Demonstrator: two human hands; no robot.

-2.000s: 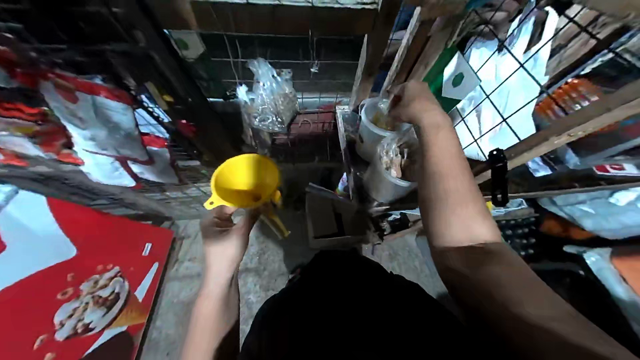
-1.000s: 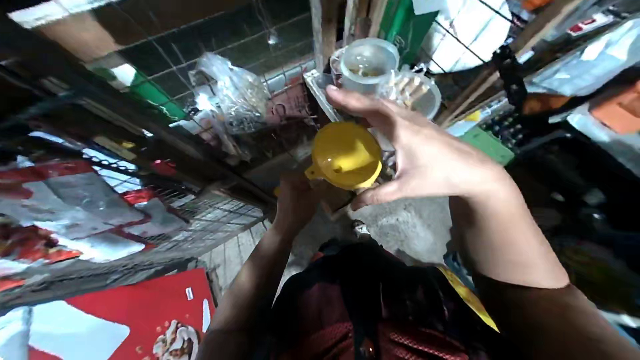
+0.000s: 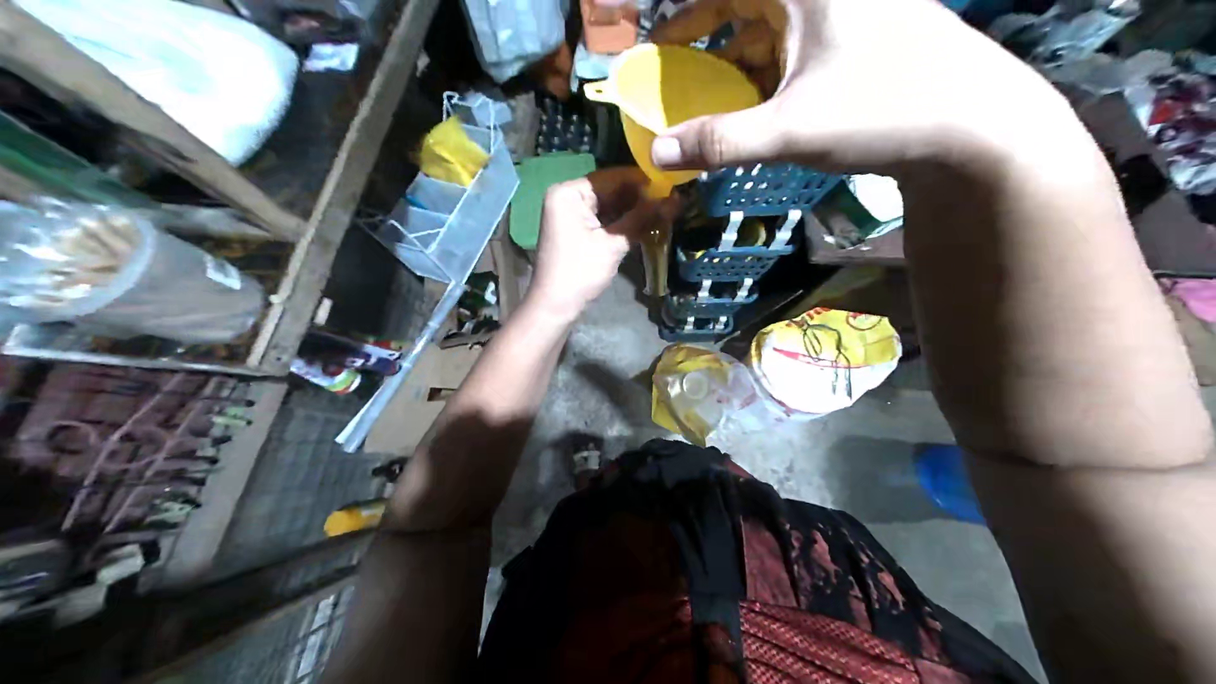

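Observation:
A yellow plastic funnel is tilted in front of me at the top centre. My right hand grips its wide cone, the thumb across the near side and the fingers behind the rim. Just below, my left hand is closed around something at the funnel's narrow end. What looks like a glass bottle neck hangs under that fist, partly hidden and blurred.
Stacked dark plastic baskets stand beyond the hands. Plastic bags lie on the concrete floor, with a blue object to their right. A wooden frame and a clear tub are at left.
The view has swung far to the right. My right hand, earlier at the tubs and then beside the funnel, now holds the funnel's cone. The left hand has stayed near its narrow end.

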